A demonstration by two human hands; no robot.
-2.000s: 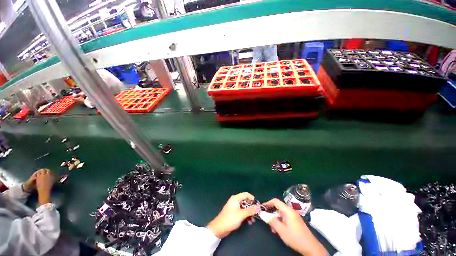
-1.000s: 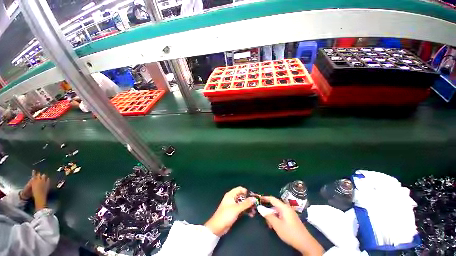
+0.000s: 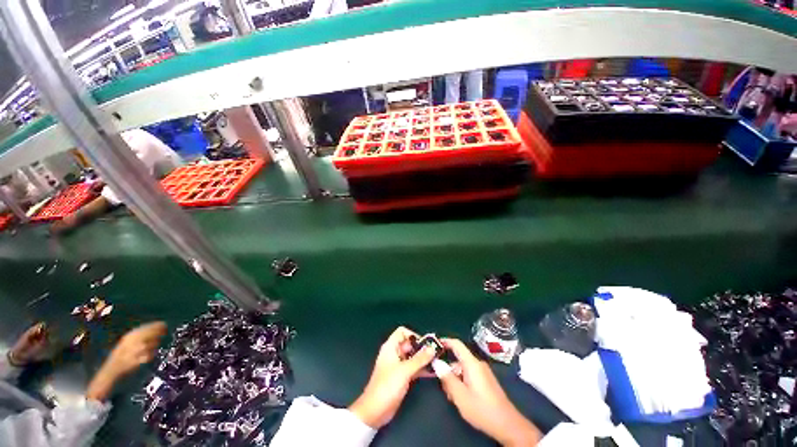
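My left hand (image 3: 391,377) holds a small black-and-silver module (image 3: 426,344) in its fingertips, low in the middle of the view. My right hand (image 3: 476,393) is close against it, pinching a small white wipe (image 3: 443,367) at the module. The fingers hide part of the module. A clear dispenser bottle (image 3: 496,335) with a red-and-white label stands just beyond my right hand, and a greyer bottle (image 3: 570,327) is to its right. Thick white wipes (image 3: 651,349) lie on a blue tray (image 3: 622,393), with loose wipes (image 3: 559,381) beside it.
Heaps of black-and-silver parts lie at left (image 3: 218,375) and right (image 3: 756,367). Single modules (image 3: 501,282) lie on the green belt. Stacked red (image 3: 428,144) and black (image 3: 629,109) compartment trays stand beyond. A metal post (image 3: 144,183) slants at left. Another person's hand (image 3: 135,354) reaches near the left heap.
The view has shifted, so the trays and post appear further left. The neighbouring person's hands have separated, one reaching towards the left heap. My hands stay together on the module.
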